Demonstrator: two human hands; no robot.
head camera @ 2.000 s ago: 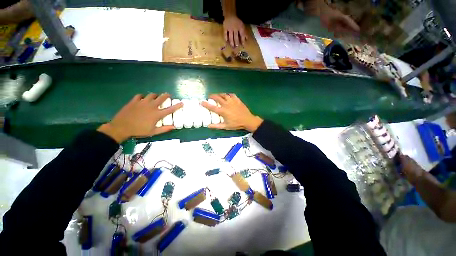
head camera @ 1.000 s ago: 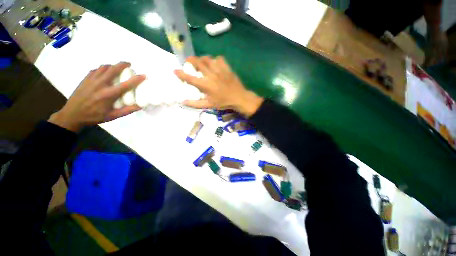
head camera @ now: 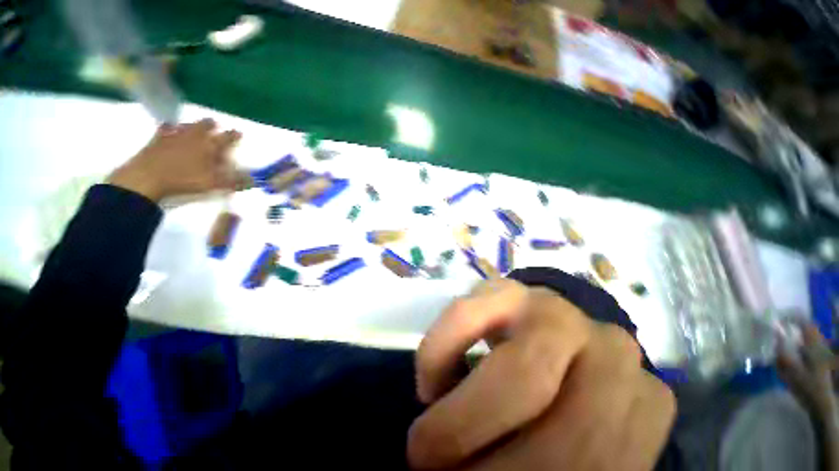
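Note:
Battery packs with blue and tan-brown faces [head camera: 317,255] lie scattered over the white bench, with small green circuit boards [head camera: 286,274] among them. My left hand [head camera: 184,161] is blurred over the bench at the left, fingers spread a little, beside a cluster of battery packs [head camera: 293,179]; no held thing shows. My right hand [head camera: 547,382] is large and close to the camera at the bottom, its fingers curled; whether it holds something small is hidden. The row of white housings is not clearly visible.
The green conveyor belt [head camera: 515,138] runs beyond the bench, with one white housing [head camera: 235,33] on it. A grey upright [head camera: 147,83] stands at the left. A blue stool [head camera: 175,386] is below the bench. Clear trays [head camera: 695,294] and another person's hand [head camera: 805,354] are at the right.
Both hands have parted from the white housings they held together. The right hand has come back close to the camera and curled. The view has swung back to the right.

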